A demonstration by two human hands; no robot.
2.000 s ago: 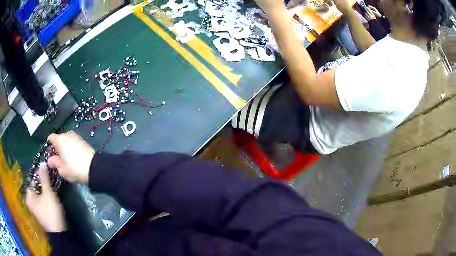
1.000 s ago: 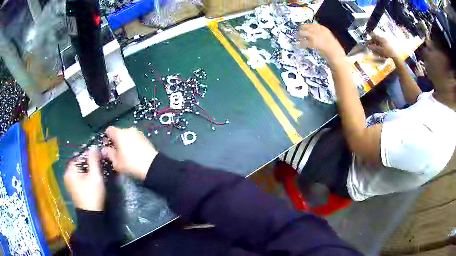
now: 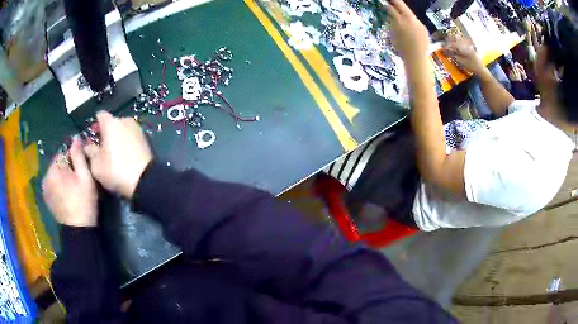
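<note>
My left hand point(image 3: 71, 190) and my right hand point(image 3: 120, 153) are close together over the mat at the lower left. Small dark-silver wired components point(image 3: 94, 131) show at their fingertips; my fingers hide most of them, and the hands are slightly blurred. A loose pile of wired components point(image 3: 152, 100) with red leads lies on the green mat beyond my right hand. White ring parts lie among them, and one ring part point(image 3: 205, 138) lies a little apart on the near side.
The screw feeder point(image 3: 95, 69) stands behind my hands, with the black electric screwdriver point(image 3: 89, 44) over it. A blue tray point(image 3: 14, 253) is at the left edge. White brackets point(image 3: 350, 71) lie heaped beyond the yellow tape point(image 3: 304, 76). A person in a white shirt point(image 3: 500, 164) works at right.
The view has shifted. My hands stay close together near the feeder; the dark cluster between them shows less than before. The other person's arms have moved slightly.
</note>
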